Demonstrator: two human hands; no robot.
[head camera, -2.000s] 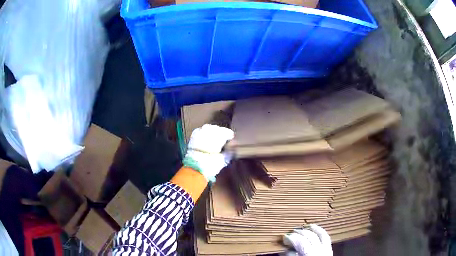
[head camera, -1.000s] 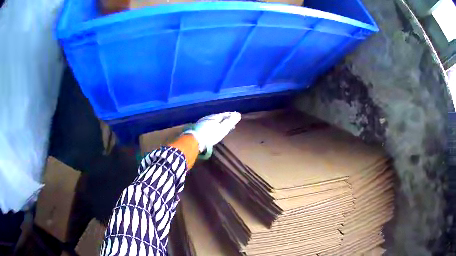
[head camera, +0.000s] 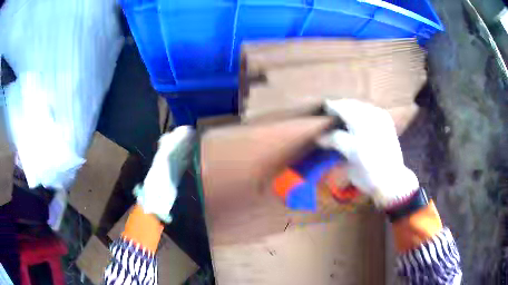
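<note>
My right hand (head camera: 370, 150), in a white knit glove, holds the blurred blue and orange tape gun (head camera: 303, 186) over a large cardboard piece (head camera: 245, 167). My right fingers are also near that cardboard's far edge. My left hand (head camera: 166, 172), also gloved, is at the cardboard's left edge; its fingertips are blurred and their grip cannot be told. The stack of flat carton blanks (head camera: 334, 78) stands beyond my right hand, against the blue crate (head camera: 200, 44).
A translucent white plastic bag (head camera: 55, 89) is at the left. Below it are open brown cartons (head camera: 94, 178) on the dark floor and a red plastic stool (head camera: 42, 253). A stained grey surface (head camera: 462, 161) runs along the right.
The blanks stack has shifted away from me, up against the crate, uncovering the large cardboard. My left hand has left the blanks and moved left. My right hand has come in with the tape gun.
</note>
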